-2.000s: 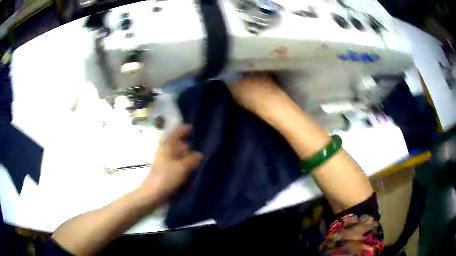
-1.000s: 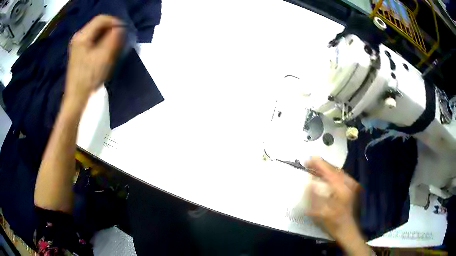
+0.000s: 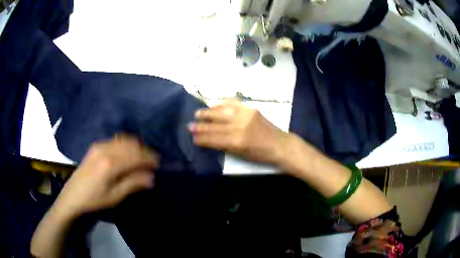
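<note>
A navy cut panel (image 3: 138, 98) lies across the front of the white table, left of the needle area. My right hand (image 3: 239, 128) has its fingertips and thumb on the panel's right part. My left hand (image 3: 113, 174) is blurred, with curled fingers on the panel's lower part near the table's front edge; its exact grip is hidden. The lockstitch machine (image 3: 333, 12) stands at the upper right, its round needle plate (image 3: 248, 52) showing in the bed. Sewn navy pieces (image 3: 340, 101) lie right of the plate, under the arm, with pale thread ends (image 3: 323, 53).
A large navy bundle (image 3: 27, 50) covers the table's left side, and the panel overlaps it. A pale ribbed knob (image 3: 285, 44) sits low beside the needle. A small pinkish item (image 3: 433, 115) lies at the bed's right. Yellow rail (image 3: 441, 164) and cardboard (image 3: 411, 194) show below the table.
The view has swung right, then left, then partly back. My left hand has come from the bundle towards the front, and a panel now lies before me. My right hand has moved left onto it.
</note>
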